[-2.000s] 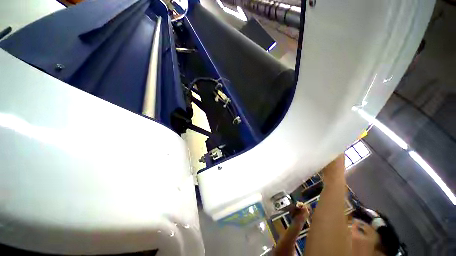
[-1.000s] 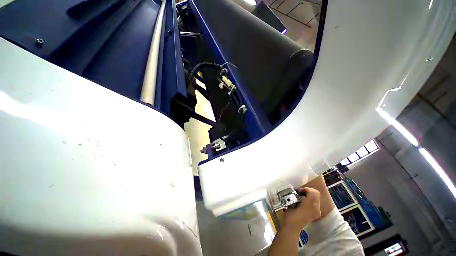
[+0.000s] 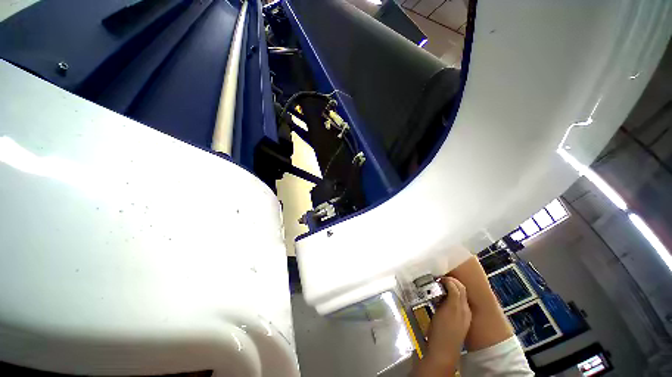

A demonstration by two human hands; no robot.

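Neither of my own hands can be made out. Nearest is the glossy white side housing [image 3: 133, 221] of a machine, with a second curved white cover [image 3: 530, 88] at the right. Between them lie a dark blue folded tray [image 3: 169, 81], a pale rod [image 3: 230, 88] along it, and a dark material-covered roller [image 3: 376, 66]. Black cables and small connectors [image 3: 337, 121] show in the gap. At the lower right, another person's hand [image 3: 451, 313] is at a small silver fitting [image 3: 427, 289] below the curved cover; its exact grip is unclear.
The person's bare forearm [image 3: 483, 298] and white sleeve [image 3: 497, 361] cross the lower right. Behind are white-framed shelving with blue items [image 3: 516, 286], a window [image 3: 541, 221] and ceiling strip lights [image 3: 604, 188]. A yellow-edged strip [image 3: 413, 335] runs near the fitting.
The person's face has left the view, and a white sleeve shows instead. The raised arm is lower and a hand is at the silver fitting. The view has shifted slightly.
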